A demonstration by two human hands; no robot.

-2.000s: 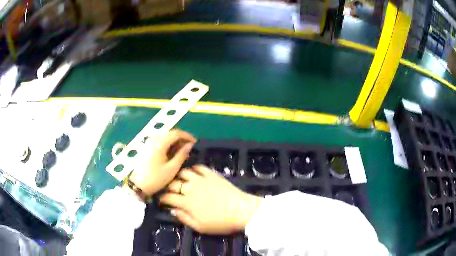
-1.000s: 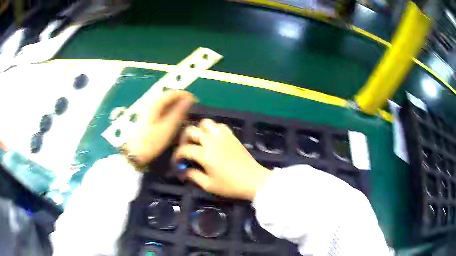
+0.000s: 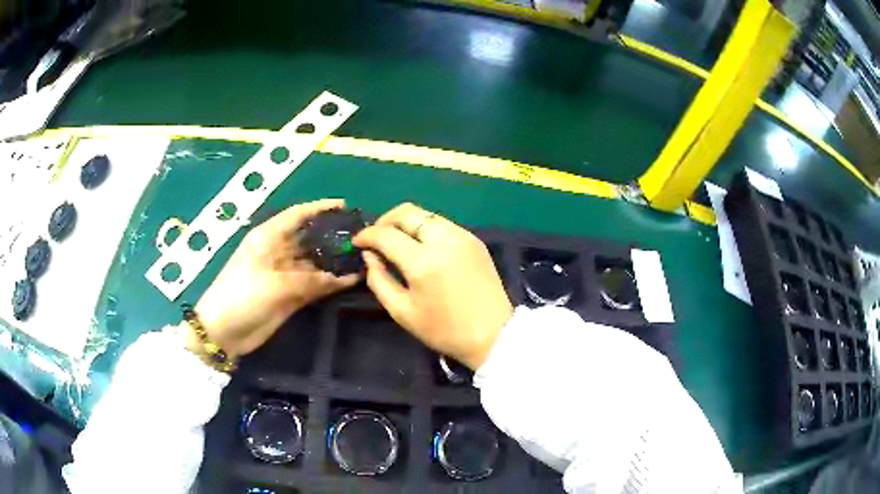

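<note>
My left hand (image 3: 275, 275), with a beaded bracelet at the wrist, holds a round black unit (image 3: 333, 239) above the foam tray. My right hand (image 3: 434, 285) touches the unit's right side with its fingertips; a small green spot shows there. The black foam tray (image 3: 321, 388) lies below both hands, with round glossy units in several pockets, such as one glass-faced unit (image 3: 364, 442). The pocket just below the hands is empty. A white strip with a row of round holes (image 3: 239, 198) lies behind my left hand.
A white ring (image 3: 172, 233) lies beside the strip. Dark discs (image 3: 62, 221) sit on the white mat (image 3: 106, 241) at left. A white slip (image 3: 652, 287) is on the tray edge. A second filled tray (image 3: 769, 289) and a yellow post (image 3: 716, 111) stand at right.
My hands were low over the tray pockets; now they are raised with the round unit visible between them. The empty pocket below is uncovered. The view has shifted.
</note>
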